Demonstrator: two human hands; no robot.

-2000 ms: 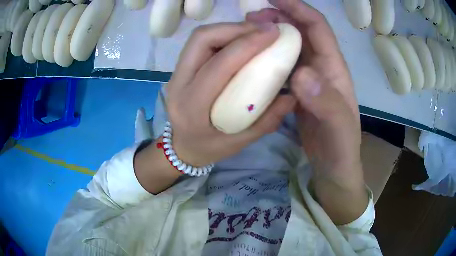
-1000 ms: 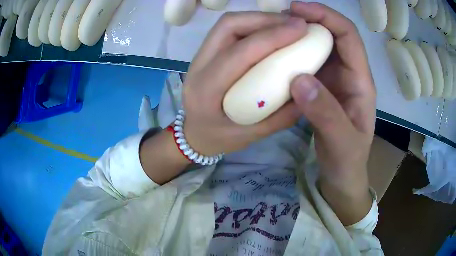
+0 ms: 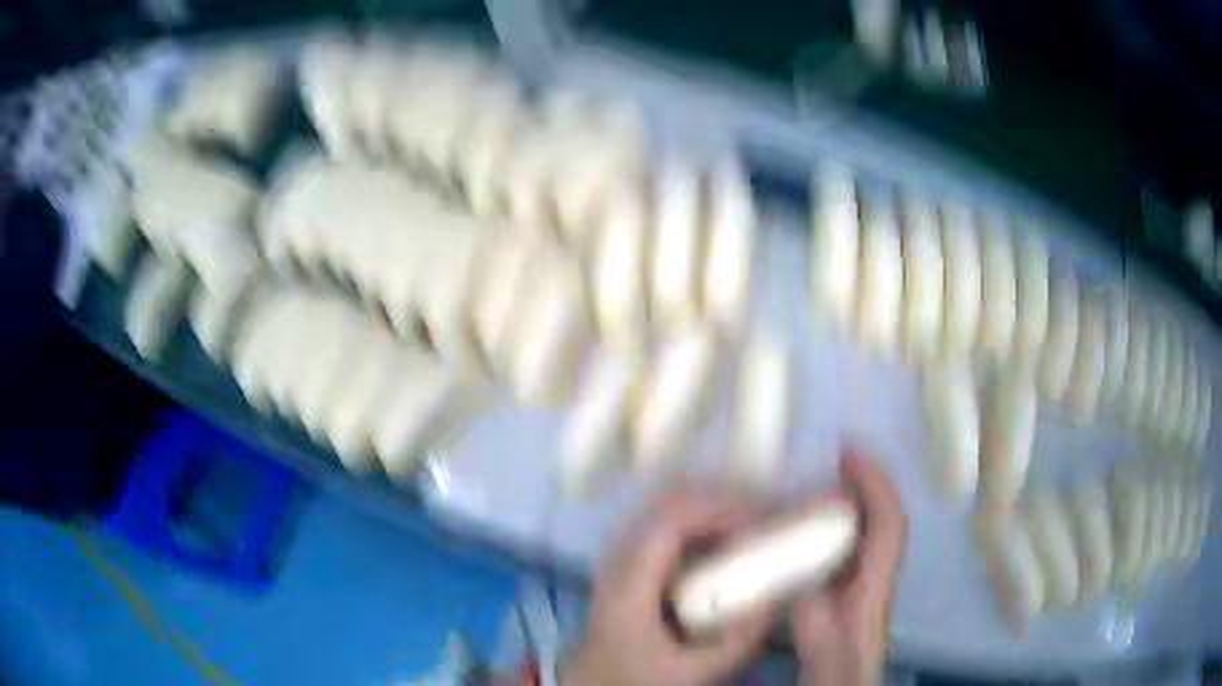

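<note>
A cream housing [image 3: 764,568] is held between both hands at the lower middle, over the bench's near edge. My left hand [image 3: 657,590] wraps its left end. My right hand [image 3: 864,576] holds its right end, fingers behind it. The frame is blurred, so the seam, any cutouts and any red sticker on the held housing cannot be made out. Single cream housings [image 3: 761,409] stand on the pale bench top [image 3: 858,442] just beyond my hands.
Rows of cream housings fill the bench on the left [image 3: 335,362] and right [image 3: 925,268]. A pale patterned sheet [image 3: 101,127] lies at the far left end. A blue stool [image 3: 201,496] stands on the blue floor [image 3: 362,590] at lower left.
The view has tilted up and shows much more of the bench. My hands and the held housing now appear lower in the picture. The red mark seen before no longer shows.
</note>
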